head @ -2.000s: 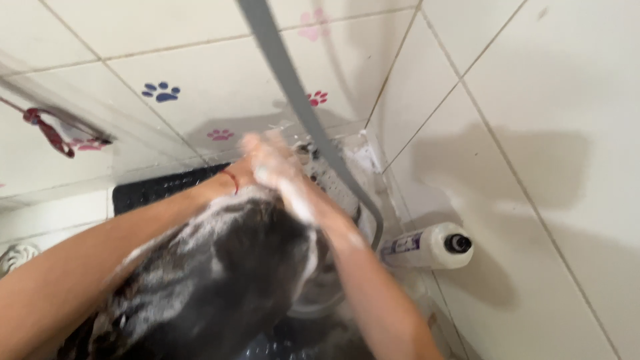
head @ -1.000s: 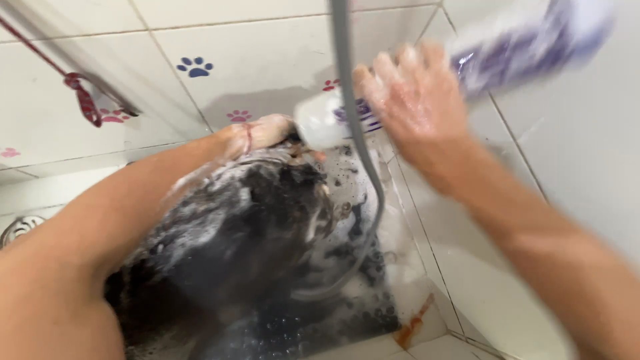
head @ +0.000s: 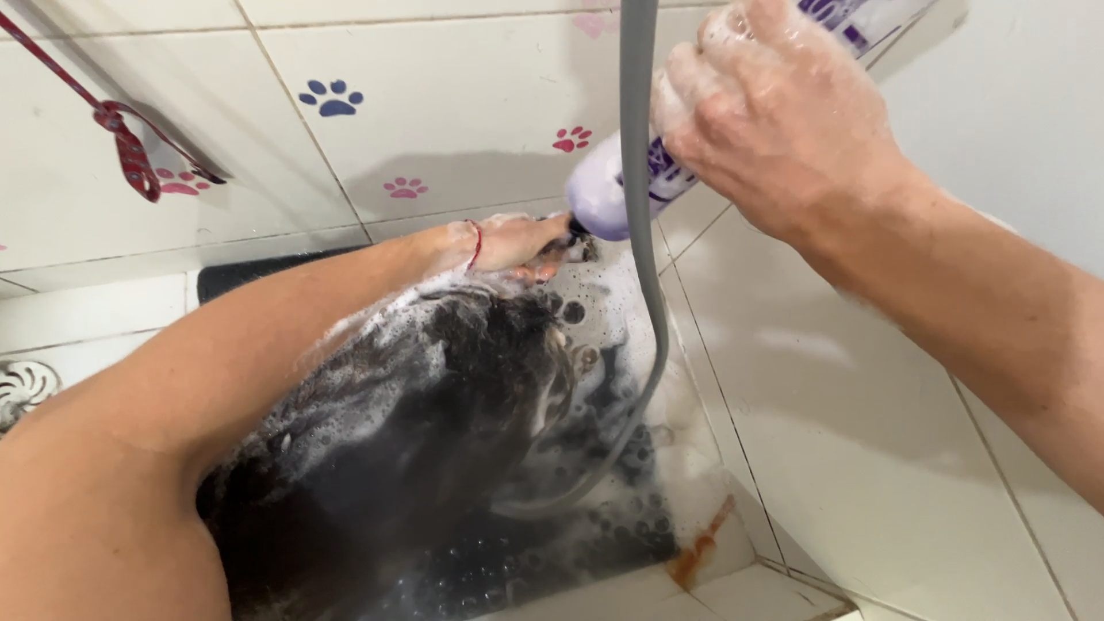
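Observation:
My right hand (head: 768, 112), covered in lather, is closed around a white and purple plastic bottle (head: 608, 185) that bears writing. The bottle is tilted with its dark spout down at my left hand (head: 517, 246). A thin red string circles my left wrist, and the fingers curl on something dark and wet, largely hidden, at the front end of a dark-furred animal, likely a dog (head: 414, 414). White foam streaks its wet coat. In front of the bottle passes a grey hose (head: 638, 172), which curves down beside the animal.
Under the animal lies a black rubber mat (head: 604, 543) with foam and water on it. Tiled walls with paw prints meet at the right corner. A red patterned leash (head: 129, 155) hangs at left, above a round drain cover (head: 26, 388). A rust-coloured stain (head: 703, 548) marks the tiled ledge.
Two seconds ago both hands were together in lather and the bottle stood at the right wall. My right hand has since taken hold of it and brought it, tilted, to my left hand.

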